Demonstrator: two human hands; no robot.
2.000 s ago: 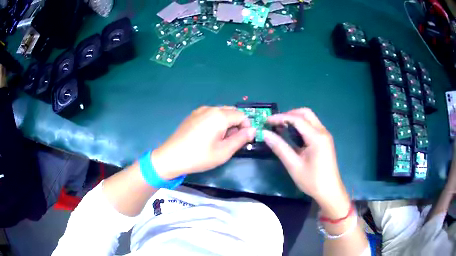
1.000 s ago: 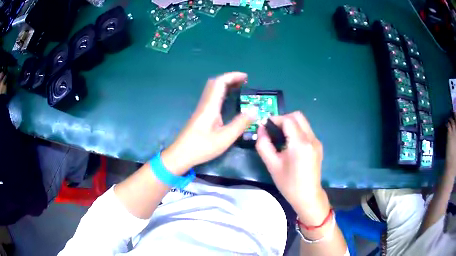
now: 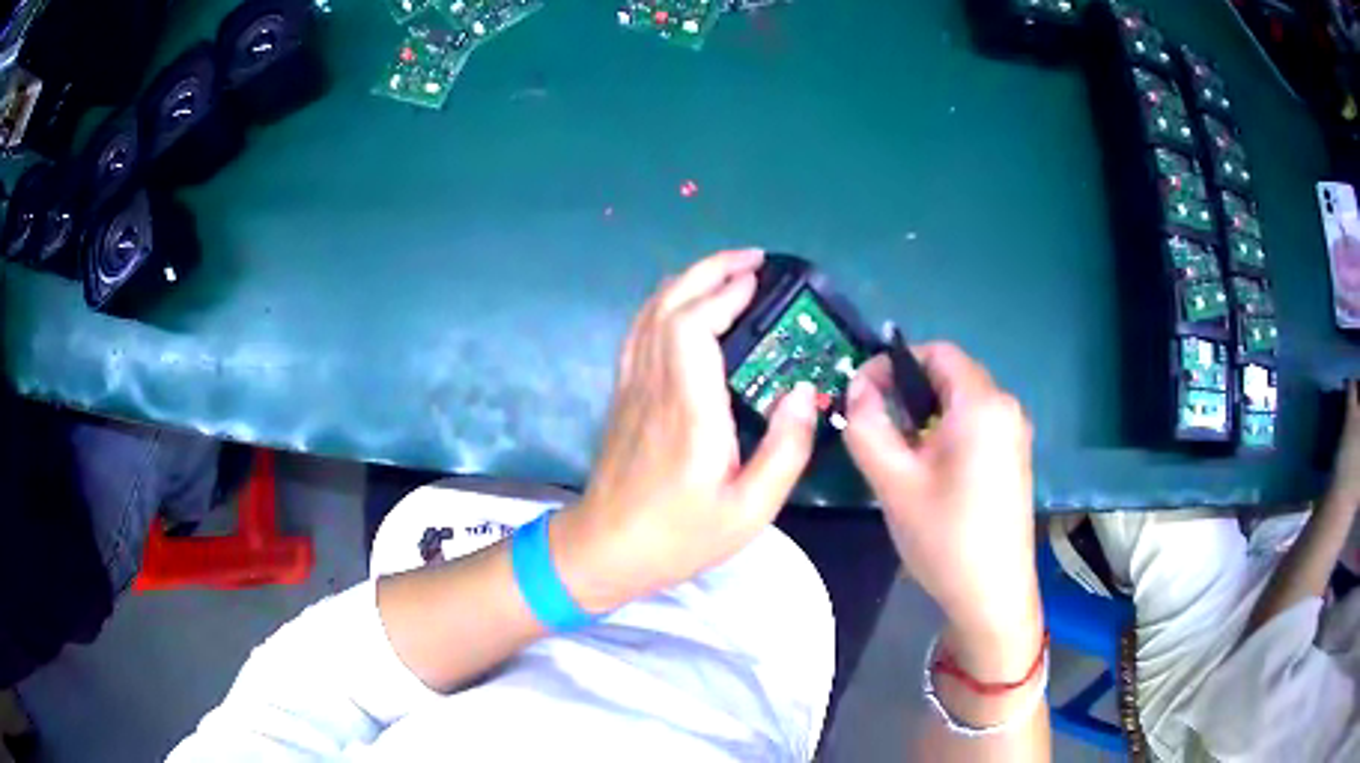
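A black housing with a green circuit board seated in its open face is near the bench's front edge, turned at an angle. My left hand grips the housing's left side, its thumb on the board's lower edge. My right hand holds a short black tool with a yellowish detail. Its fingertips are at the board's lower right corner, beside a small white bit. Whether they pinch a wire there cannot be told.
Round-coned speaker units stand at left. Units with boards stand in rows at right. Loose green boards lie at the far side. Tiny red bits lie on the mat. A phone is at far right. A person's arm shows at right.
The housing has turned from square to angled, and my left hand has closed around its side. My right hand has shifted slightly right with the black tool. The view has moved, so the bench items sit higher.
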